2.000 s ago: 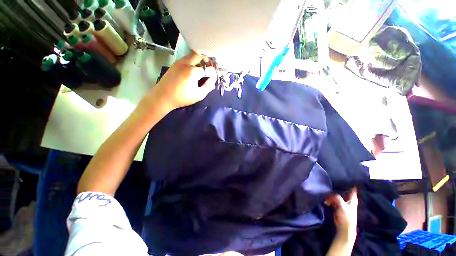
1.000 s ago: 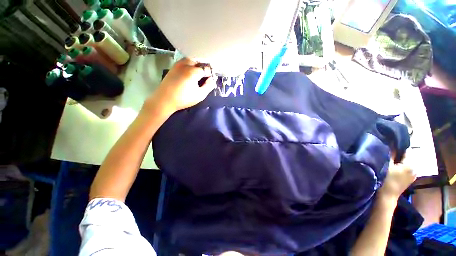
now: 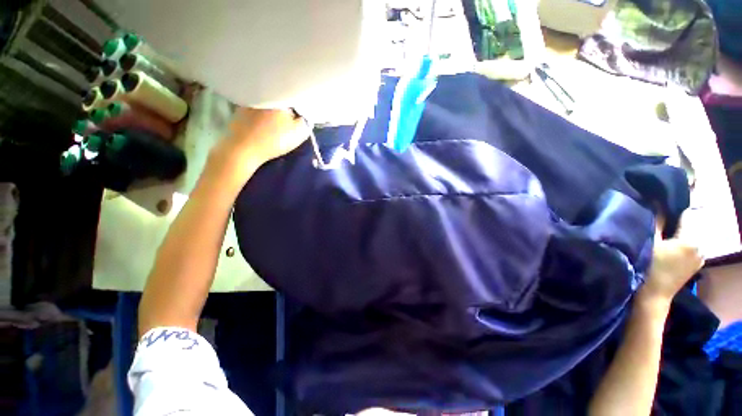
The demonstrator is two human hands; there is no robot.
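Observation:
The dark navy garment (image 3: 423, 252) lies over the table's front edge and hangs toward my lap, its shiny lining band facing up with a crosswise seam. The white machine head (image 3: 268, 49) is close above its far left part. The bent pale wire guard (image 3: 336, 158) and the bright blue stick (image 3: 411, 104) are in front of the head, over the cloth. My left hand (image 3: 264, 138) is at the garment's far left edge, its fingertips hidden under the machine head. My right hand (image 3: 674, 262) grips a bunched part of the garment at the right.
Several thread cones (image 3: 145, 96) with green tops stand at the left on the pale table (image 3: 122, 244). A grey-green crumpled cloth or cap (image 3: 659, 41) lies at the far right. A small metal tool (image 3: 553, 88) lies behind the garment. Something blue (image 3: 724, 337) shows at the lower right.
My right hand has moved from the lower right up to the table's right side, bunching and pulling the garment rightward. My left hand stays by the machine head. The view has shifted.

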